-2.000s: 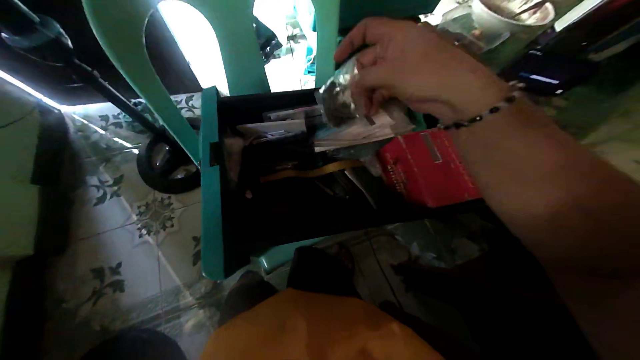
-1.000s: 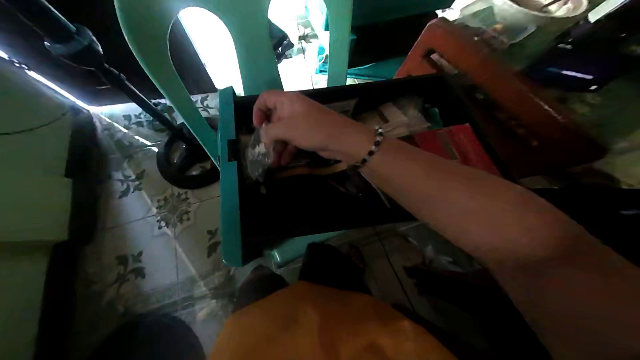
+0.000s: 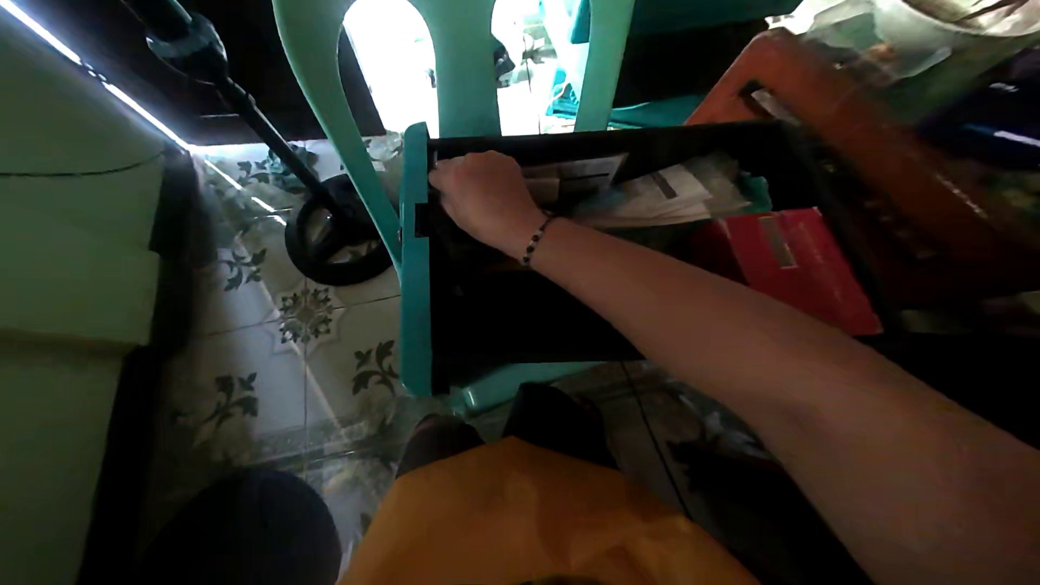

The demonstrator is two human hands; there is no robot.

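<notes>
My right hand (image 3: pixel 487 199), with a beaded bracelet (image 3: pixel 536 240) on the wrist, reaches into the far left corner of a dark drawer with a teal front panel (image 3: pixel 416 301). Its fingers are bent and partly hidden, so what they hold cannot be seen. Papers and plastic packets (image 3: pixel 662 195) lie along the drawer's far side. A red box (image 3: pixel 800 264) sits at the drawer's right end. My left hand is not in view.
A green plastic chair (image 3: pixel 467 73) stands right behind the drawer. An orange-brown plastic piece (image 3: pixel 861 122) leans at the right, near a white bowl (image 3: pixel 959 28). A black stand with a round base (image 3: pixel 337 236) rests on the tiled floor.
My right hand has moved from above the papers to the drawer's left end. The clear plastic packet seen in it earlier is no longer visible. The orange-brown piece shows more fully at the right.
</notes>
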